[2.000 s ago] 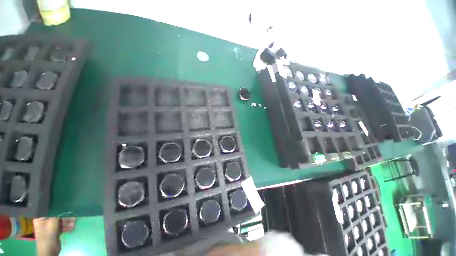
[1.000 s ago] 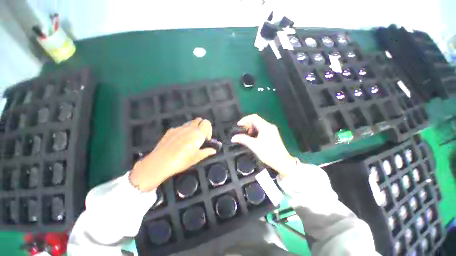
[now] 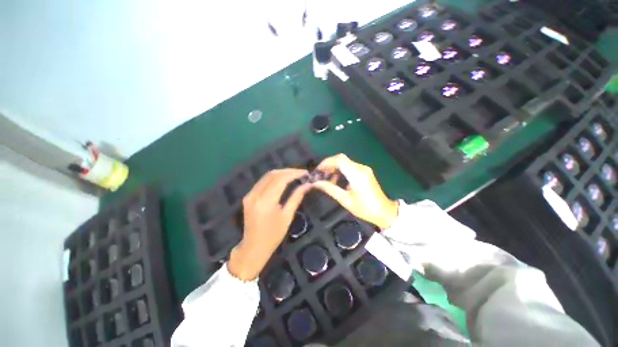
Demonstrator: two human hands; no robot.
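My left hand [image 3: 269, 210] and my right hand [image 3: 359, 192] meet fingertip to fingertip above the working foam tray [image 3: 326, 257]. They hold a small dark smartwatch unit [image 3: 316, 177] with a faint pale-purple sheen; my fingers hide most of it, and I cannot tell whether there is more than one. Dark round watch units [image 3: 315, 260] sit in the tray's nearer pockets. The farther pockets look empty, some hidden by my hands. A white paper label [image 3: 388, 257] lies across the tray's right edge.
A far-right foam tray [image 3: 434, 146] holds lit units and a green tag [image 3: 473, 146]. Another loaded tray [image 3: 154, 271] stands left. A lone disc [image 3: 320, 123] lies beyond my hands. A yellow-labelled container [image 3: 108, 172] stands far left. More lit units fill a lower-right tray [image 3: 535, 181].
The view has turned and tilted. My hands, absent two seconds ago and slightly apart one second ago, are now together at the unit.
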